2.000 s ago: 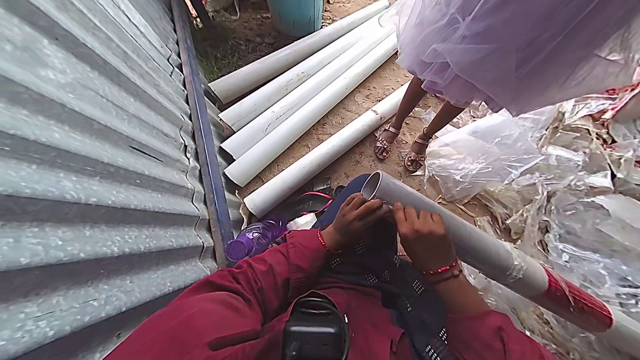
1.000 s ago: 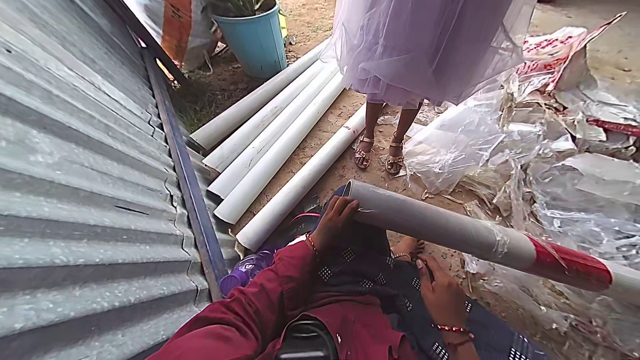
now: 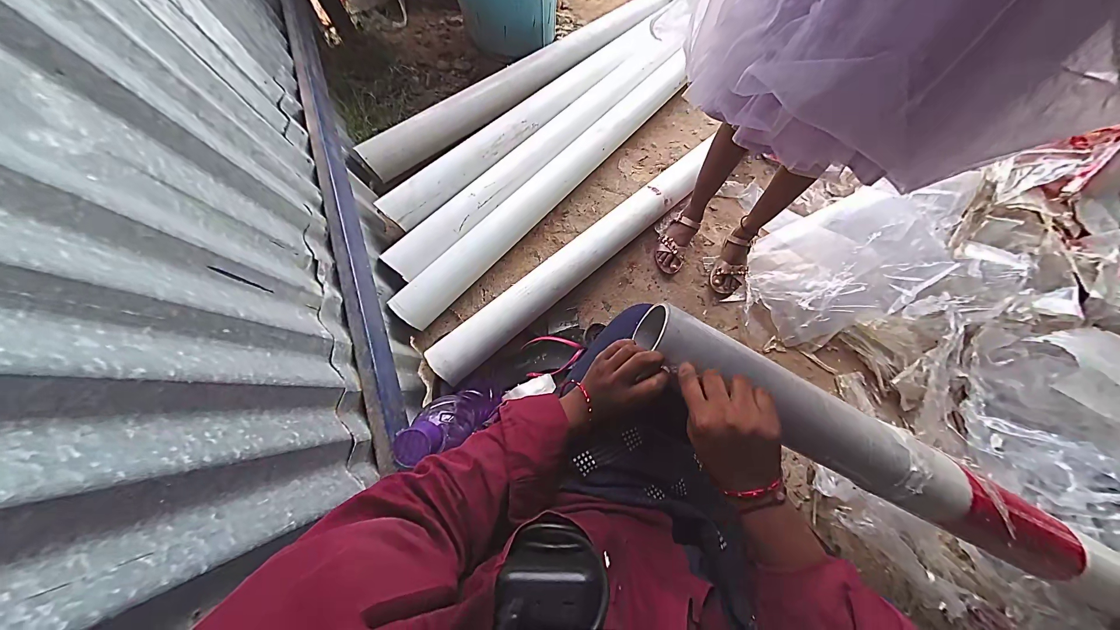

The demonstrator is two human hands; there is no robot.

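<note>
A long grey pipe [image 3: 787, 407] with a red band lies slanting across my lap, its hollow end near my knee. My left hand [image 3: 623, 378] is at that end, its fingers curled by the rim. Close beside it, my right hand [image 3: 733, 429] rests against the pipe's near side with bent fingertips. Something small and pale shows between the two sets of fingertips, too small to name. Whether either hand grips it or the pipe's edge cannot be told.
Several white pipes [image 3: 525, 188] lie on the dirt beyond my knees, beside a corrugated metal sheet [image 3: 157, 262]. A person in a lilac dress [image 3: 840, 79] stands ahead. Crumpled clear plastic [image 3: 875, 254] covers the right side. A purple bottle [image 3: 446, 429] is by my left sleeve; a blue bucket [image 3: 507, 22] stands behind.
My right hand was below the pipe, apart from the left, one second ago; now it is up at the pipe's end, close to my left hand. The view has tilted down.
</note>
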